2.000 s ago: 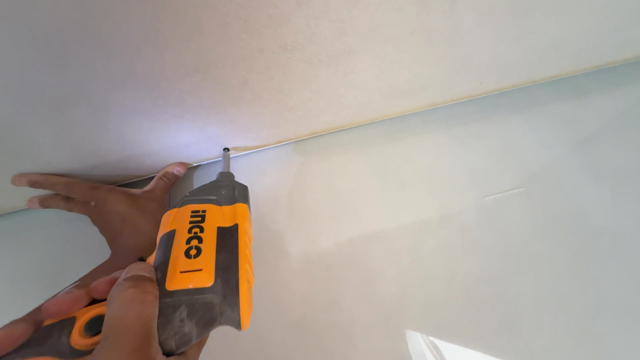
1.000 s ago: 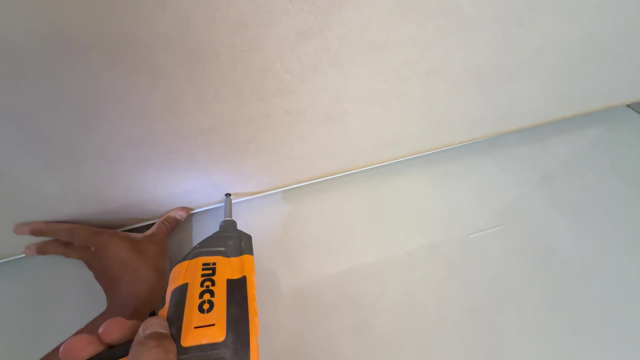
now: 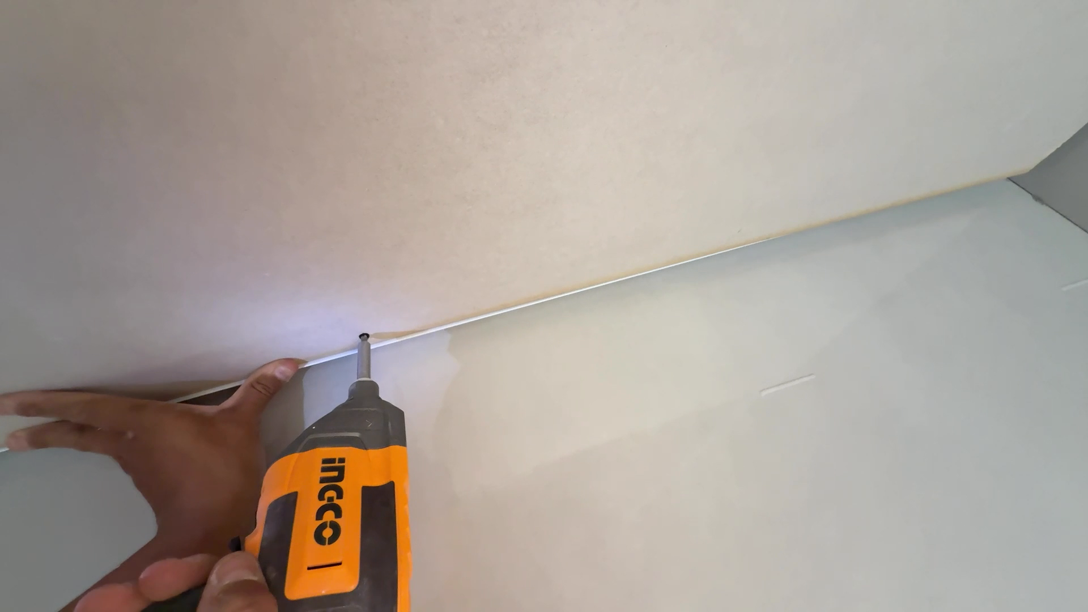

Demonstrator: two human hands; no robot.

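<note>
My right hand [image 3: 234,586], at the bottom edge, is closed round the handle of an orange and black Ingco cordless screwdriver [image 3: 336,510]. Its bit holder points up, and a dark screw head [image 3: 364,336] sits at the tip, against the upper board [image 3: 544,153] just above its edge. To the left, my left hand [image 3: 191,446] is spread with its palm and fingers along the seam, the thumb tip at the board's edge. It grips no tool. How deep the screw sits cannot be seen.
A pale green-grey board surface [image 3: 680,442] lies below the seam, which rises to the right. A short raised white mark [image 3: 788,384] is on it. At the far right the upper board ends by a grey surface [image 3: 1062,178].
The view has shifted, so the hands and screwdriver sit lower and the board's right end shows. The screwdriver tip stays at the screw, and my left hand remains beside the seam.
</note>
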